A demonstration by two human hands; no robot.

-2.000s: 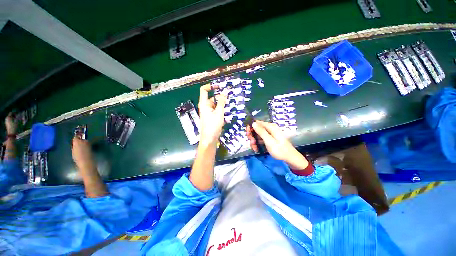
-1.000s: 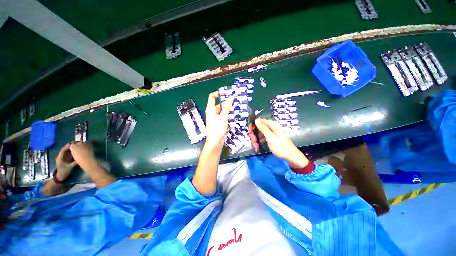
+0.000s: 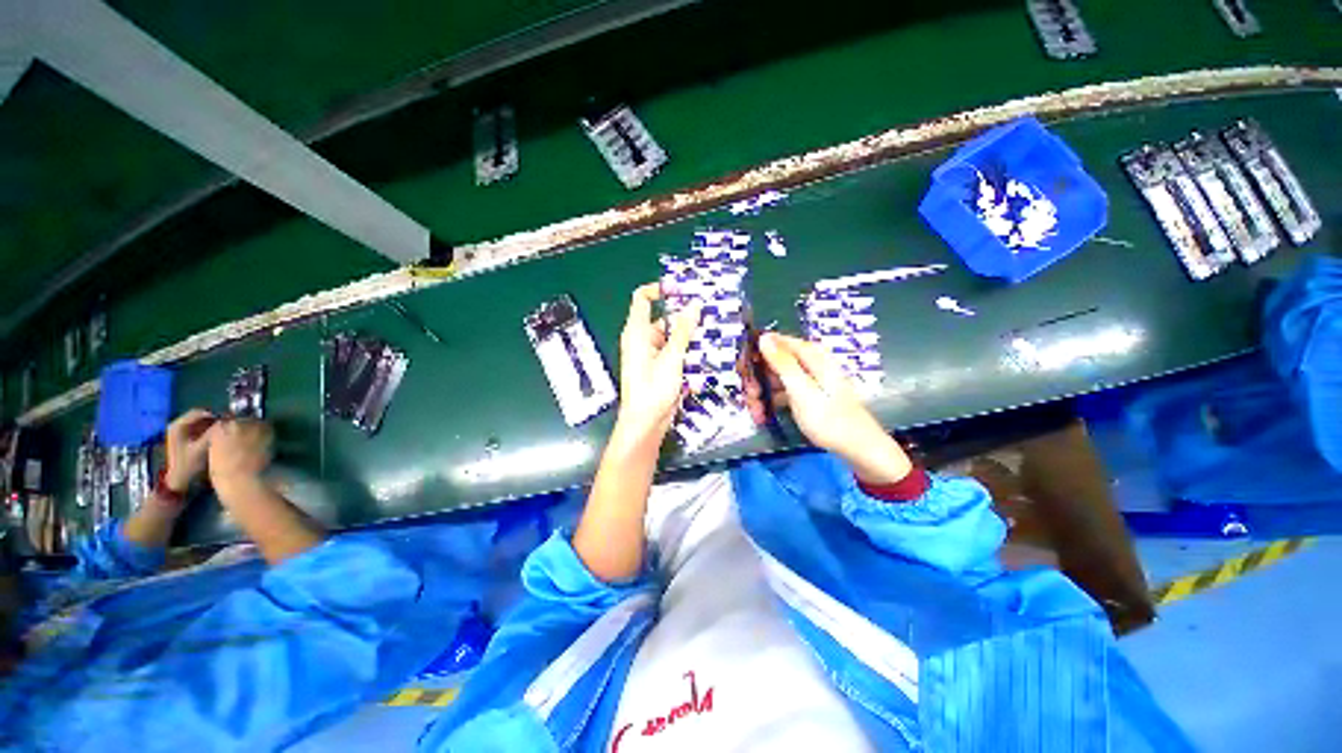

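Observation:
Small white and dark board modules [image 3: 718, 316] lie in a ladder-like row on the green bench in front of me. My left hand [image 3: 648, 361] is at the left side of this row, with thumb and fingers on the modules; whether it grips one is not clear. My right hand [image 3: 817, 394] is shut on a dark tool with reddish handles [image 3: 755, 394], which looks like hand cutters, at the right side of the row. The tool's tip is hidden or too small to tell. A shorter row of modules [image 3: 842, 331] lies to the right.
A blue bin [image 3: 1082, 213] with white bits stands at the right, with board panels [image 3: 1177, 213] beyond it. A panel pair [image 3: 570, 361] and darker strips [image 3: 365, 380] lie left. Panels [image 3: 626, 144] sit on the belt behind the worn edge. Another person's hands [image 3: 236, 449] work at far left.
My left hand has moved slightly right and down along the row. My right hand with the tool stays close beside it. Panels on the belt have shifted left. The neighbour's hands have come together.

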